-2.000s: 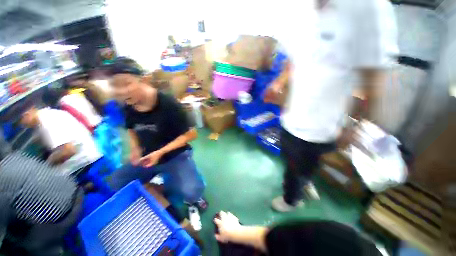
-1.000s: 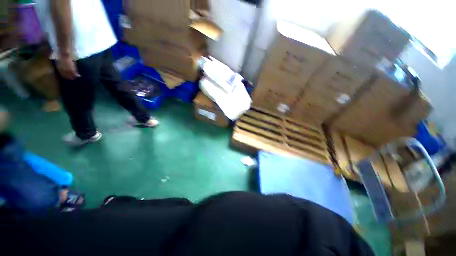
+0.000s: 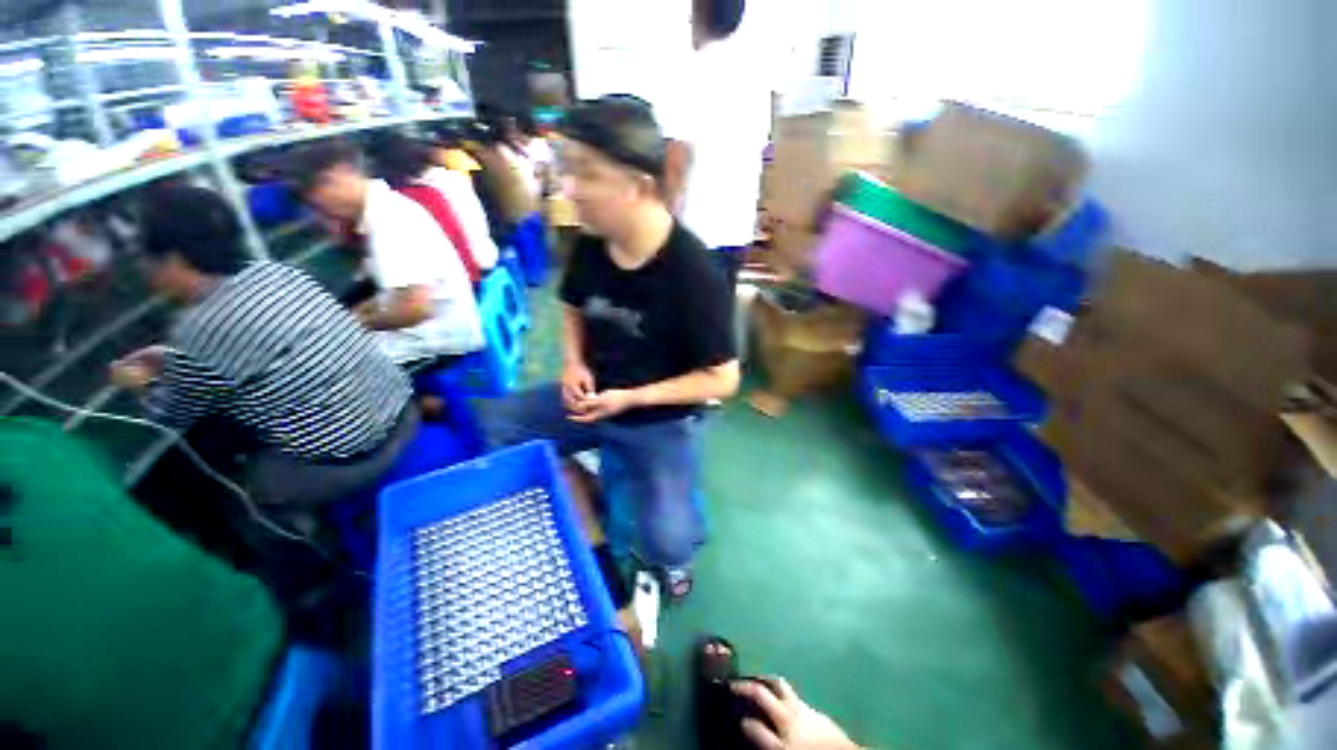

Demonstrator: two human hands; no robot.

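A blue parts tote stands at lower centre-left, holding a tight grid of small square silver-white units. A flat dark board with a small red light lies at the tote's near end. My right hand is at the bottom edge, partly cut off, right of the tote and apart from it. Its fingers are curled by a dark shape; whether it holds anything is unclear. My left hand is not in view.
A seated person in black faces the tote's far side. A striped-shirt worker sits left. A white strip is right of the tote. Blue totes and cartons line the right; green cloth is lower left.
The view has swung from the tote to the cartons and hand truck on the right, then back to the tote. The standing person in white now appears behind the seated person.
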